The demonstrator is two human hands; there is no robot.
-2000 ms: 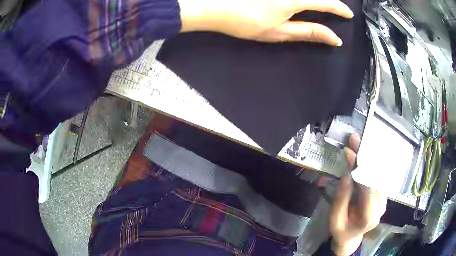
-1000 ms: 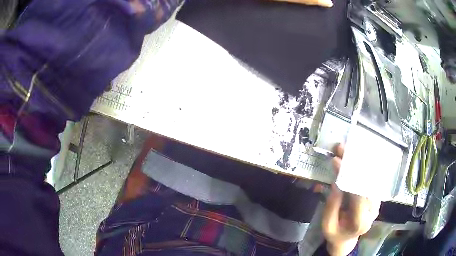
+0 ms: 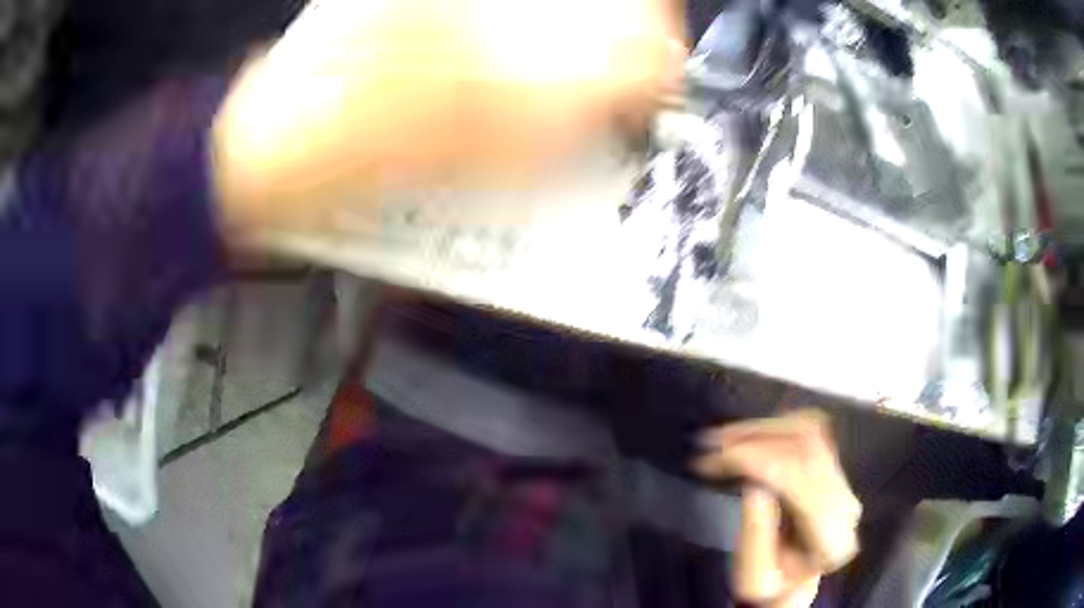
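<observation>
My left hand (image 3: 464,107) is large and blurred over the upper left of the table; its fingertips are not clear, and whether it holds anything cannot be told. My right hand (image 3: 785,505) is below the table's front edge, over the lap, with curled fingers beside dark cloth (image 3: 648,410); a grip on the cloth cannot be made out. A pale grey strip (image 3: 476,410) lies across the lap along the dark cloth. The white-framed metal plate (image 3: 850,297) is on the table, right of centre.
The worn table (image 3: 535,255) has a wooden front edge. Yellow-green scissors handles (image 3: 1016,327) are at the far right, with a small red item (image 3: 1044,214) above. Blurred metal machine parts (image 3: 868,113) are at upper right. A white bin edge (image 3: 149,445) is at lower left.
The dark panel no longer shows on the table. My left hand, mostly out of view before, now shows large and close. My right hand has moved down, away from the plate, to below the table edge.
</observation>
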